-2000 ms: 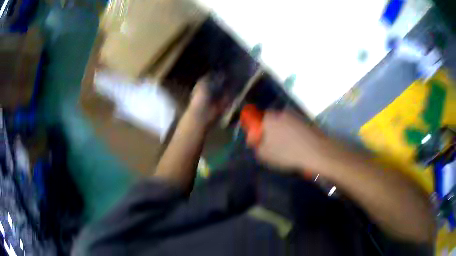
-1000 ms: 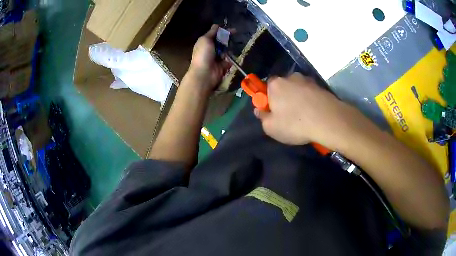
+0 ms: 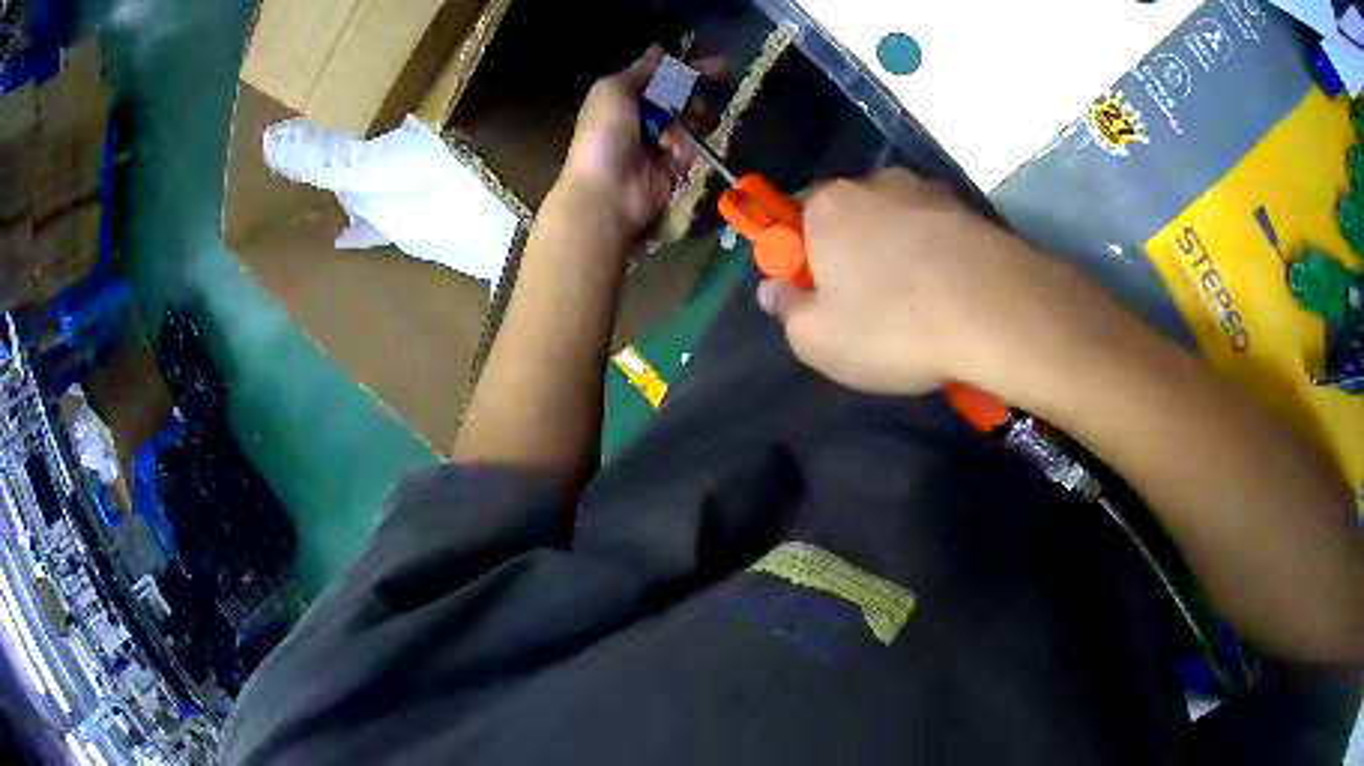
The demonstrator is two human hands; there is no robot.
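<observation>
My right hand is shut on the bright orange handle of a soldering iron. Its thin metal shaft points up and left to my left hand. My left hand holds a small blue battery cell with a white pad on it, above the open carton. The shaft's tip is at or close to the held piece; whether they touch cannot be told. The far side of the piece is dark and hard to make out.
An open brown carton with white wrap stands at the left. A white board and a grey-yellow printed sheet with green circuit boards lie at the right. A yellow piece is on the green floor.
The blur of two seconds ago is gone. Since one second ago the view has shifted slightly; both hands keep their holds, and the iron still points at the held piece.
</observation>
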